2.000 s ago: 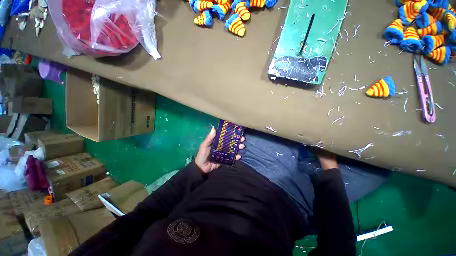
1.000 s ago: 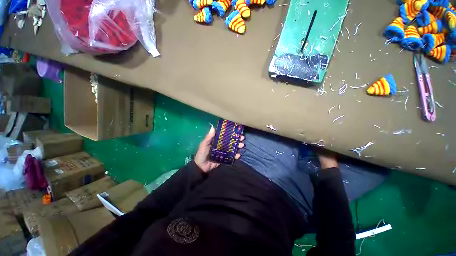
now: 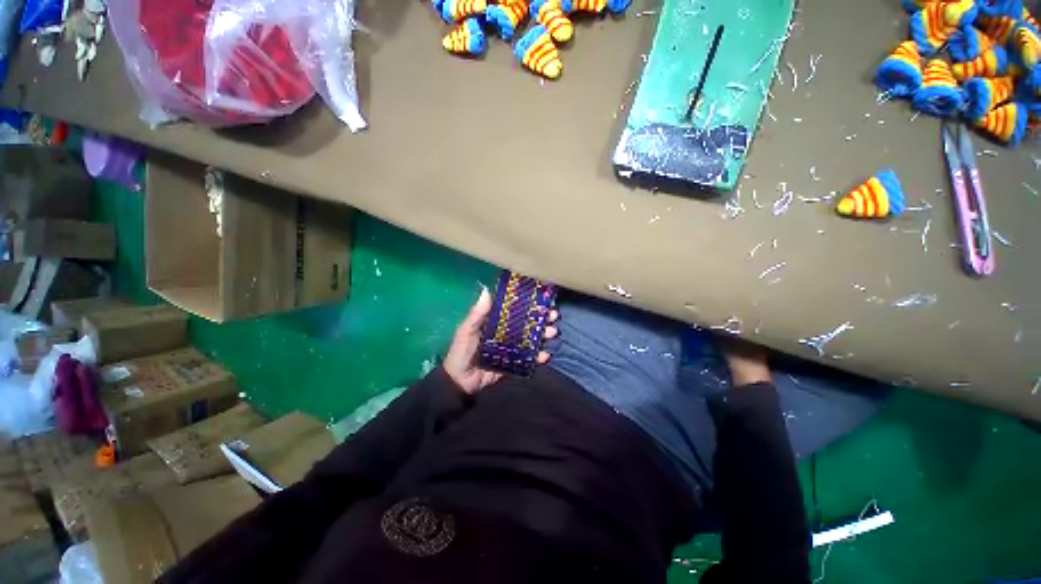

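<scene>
My left hand [image 3: 469, 346] holds a smartphone [image 3: 519, 324] with a lit, patterned purple and yellow screen, below the bench's front edge. My right hand [image 3: 748, 365] rests at my lap; its fingers are hidden under the bench edge, so its grip cannot be seen. A single striped knitted hat [image 3: 871, 196] lies on the bench at the right. Thread snips [image 3: 969, 208] with pink handles lie beside it. A pile of striped hats [image 3: 957, 59] is at the upper right, and several more hats [image 3: 538, 51] lie at the top middle.
A green board [image 3: 713, 86] with a dark thin mark lies on the brown bench [image 3: 491, 160], with pale thread ends scattered around. A clear bag of red pieces [image 3: 245, 63] is at the upper left. Cardboard boxes [image 3: 251, 245] stand on the green floor. A white bar [image 3: 853, 528] lies at lower right.
</scene>
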